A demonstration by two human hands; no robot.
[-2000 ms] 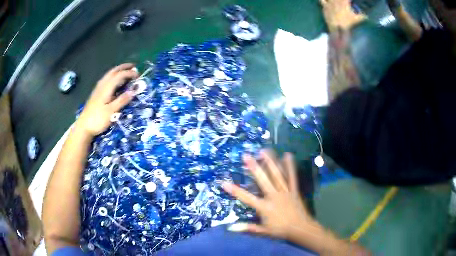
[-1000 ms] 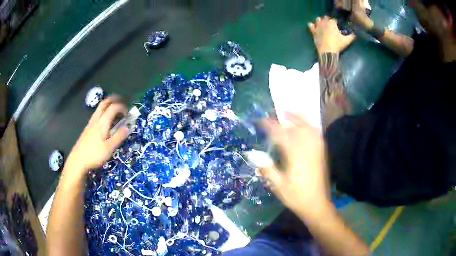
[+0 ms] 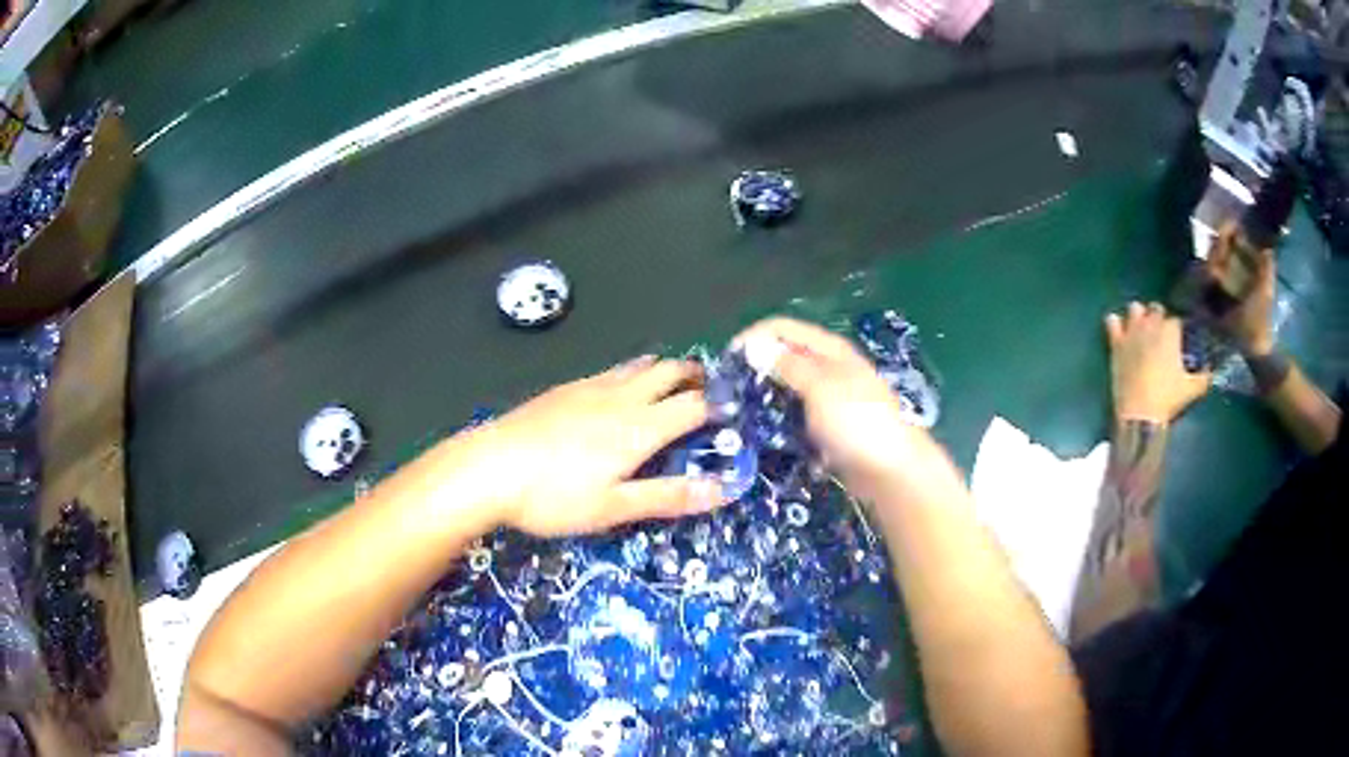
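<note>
A large tangled heap of blue circuit boards (image 3: pixel 636 636) with thin white wires and small white discs lies in front of me. My left hand (image 3: pixel 607 451) reaches in from the left over the heap's far edge, its fingers on a blue board (image 3: pixel 722 462). My right hand (image 3: pixel 829 392) is close beside it, fingers bent around a blurred dark-blue piece (image 3: pixel 747 388) with a small white part at the fingertips. Fingers and blur hide how the pieces sit between the hands.
Pale round housings (image 3: pixel 533 294) stand spaced on the dark conveyor belt (image 3: pixel 400 252). A part-built unit (image 3: pixel 908 370) and white sheet (image 3: pixel 1043 503) lie right. A neighbour's tattooed arm (image 3: pixel 1136 488) is at right. Cardboard (image 3: pixel 89 592) with dark pieces is at left.
My hands have come together at the heap's far edge, the right one moving in leftward and away from me. The view has shifted, showing more of the belt.
</note>
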